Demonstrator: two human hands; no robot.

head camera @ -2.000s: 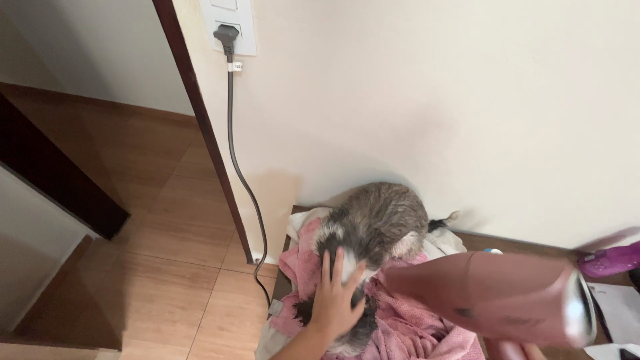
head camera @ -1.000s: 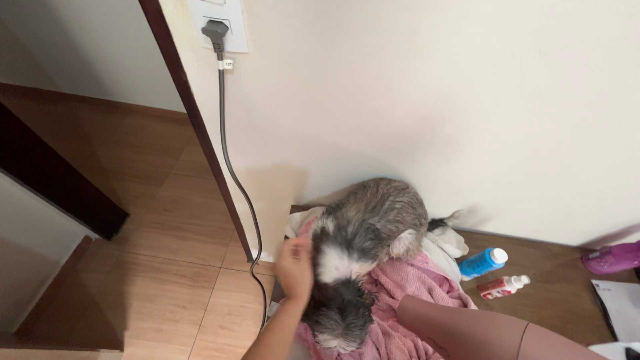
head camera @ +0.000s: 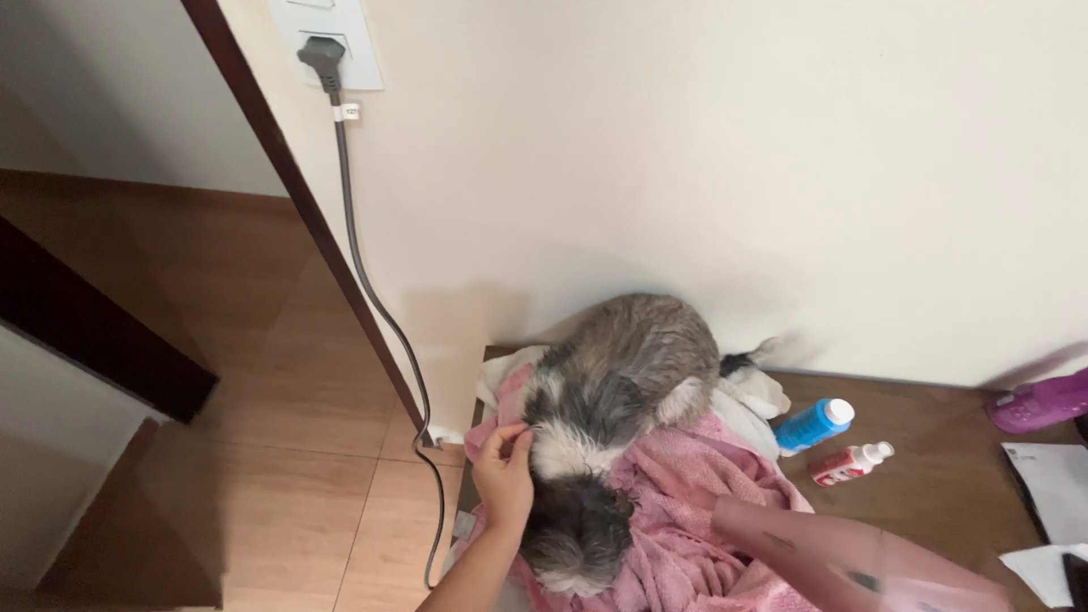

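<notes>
A small grey and white dog [head camera: 629, 374] with damp-looking fur lies on a crumpled pink towel [head camera: 680, 527], its head toward the bottom of the view. My left hand [head camera: 503, 480] is at the side of its neck, thumb and fingertips pinched together at the fur; whether hair is between them cannot be told. A pink hair dryer [head camera: 850, 548] reaches in from the lower right, its nozzle over the towel and pointing toward the dog. My right hand is out of view.
On the wooden tabletop [head camera: 918, 518] stand a blue bottle [head camera: 812, 427] and a red and white spray bottle [head camera: 850, 463]. A purple bottle [head camera: 1041, 401] and papers [head camera: 1050, 484] are at the right. A black cord [head camera: 361, 272] hangs from the wall outlet [head camera: 361, 64] beside the dark door frame.
My left hand has moved from the top of the dog's head to the side of its neck. The hair dryer has moved lower, uncovering the blue bottle and the spray bottle.
</notes>
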